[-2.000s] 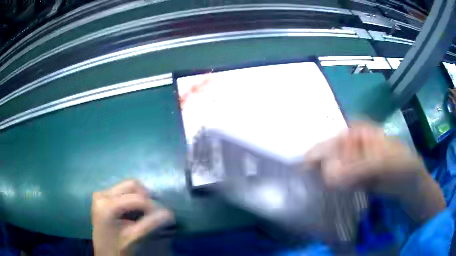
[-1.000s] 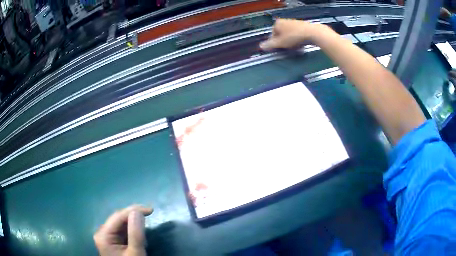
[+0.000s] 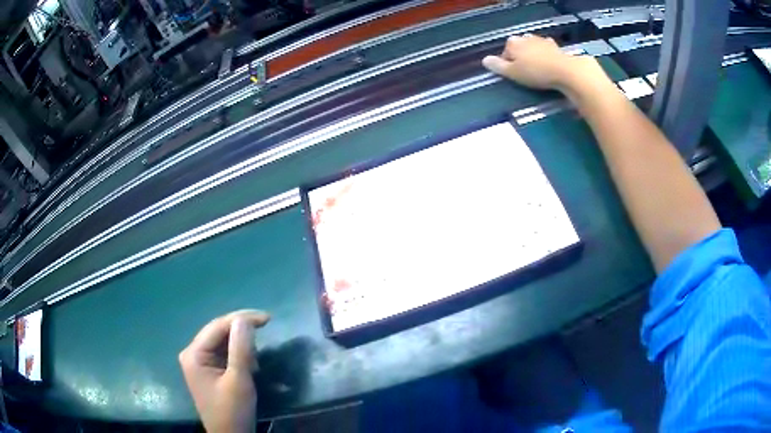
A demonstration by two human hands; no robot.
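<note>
A shallow parts tray [image 3: 456, 298] with a thin black rim and glaring white bottom lies on the green bench. Small reddish parts [image 3: 338, 287] are heaped in patches along its left side; a few dark specks lie at its right side. My left hand [image 3: 224, 364] is left of the tray near the bench's front edge, fingers curled and thumb against the index finger; whether anything tiny is pinched there cannot be told. My right hand [image 3: 528, 63] is beyond the tray over the rails, thumb apart from the fingers, with no object visible in it.
Long silver conveyor rails [image 3: 372, 123] run behind the tray. A grey upright post [image 3: 689, 76] stands at the right, beside my right forearm. Another white tray with reddish parts [image 3: 30, 345] is at the far left. An orange-red strip [image 3: 372, 38] and machines are at the back.
The dark fixture moving in my right hand two seconds ago is no longer seen. My right hand has reached from the tray's front to the rails. The view has shifted, showing the second tray at left.
</note>
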